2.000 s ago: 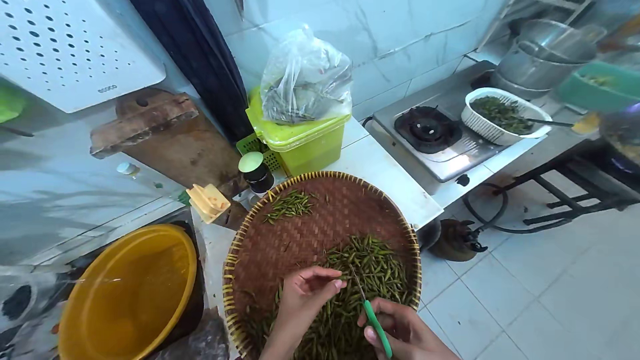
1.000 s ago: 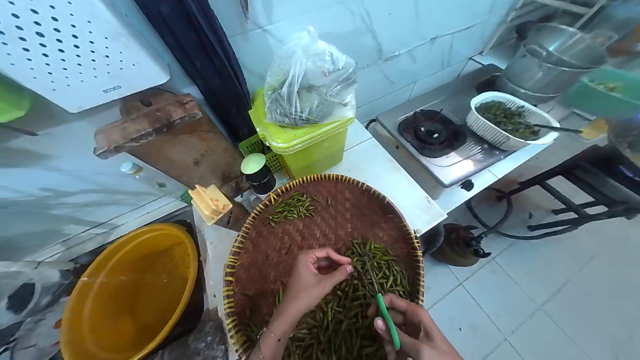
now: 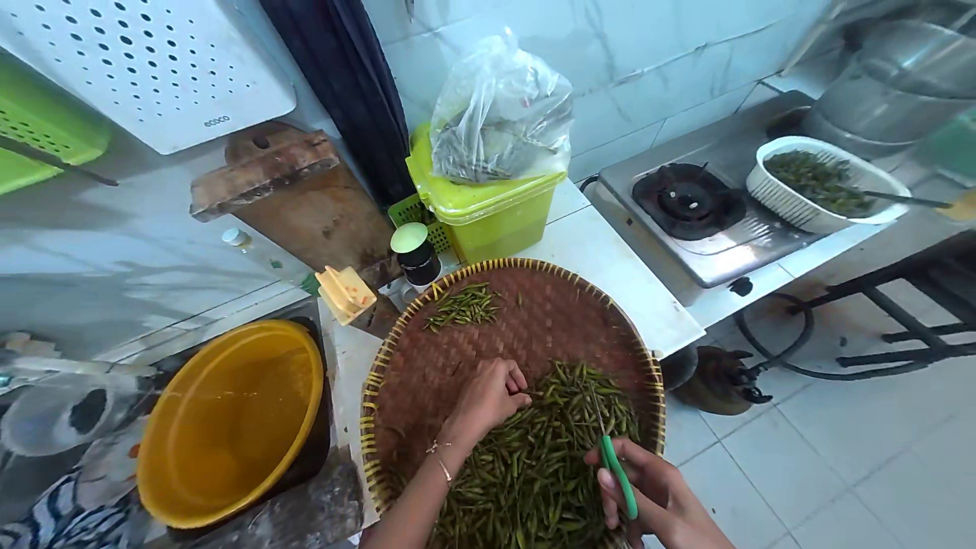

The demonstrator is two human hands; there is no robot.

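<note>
A round woven bamboo tray (image 3: pixel 564 293) with a yellow-laced rim holds a large heap of small green chili peppers (image 3: pixel 518 480). Near its far left rim lies a smaller pile of green chilies (image 3: pixel 463 306). My left hand (image 3: pixel 492 393), a thin bracelet at its wrist, hovers at the upper left edge of the heap with curled fingers; whether a chili is between them cannot be told. My right hand (image 3: pixel 644 488) grips green-handled scissors (image 3: pixel 619 476) at the right of the heap, their blades pointing away over the chilies.
An orange basin (image 3: pixel 229 419) stands left of the tray. Beyond are a lidded green container (image 3: pixel 499 221) with a plastic bag (image 3: pixel 499 114) on it, and a black jar (image 3: pixel 418 259). Right are a gas stove (image 3: pixel 694 202) and a white basket (image 3: pixel 793 202) of greens.
My left hand has moved left and away from the scissors' blades, which it was close to in the earlier frames. My right hand still holds the scissors.
</note>
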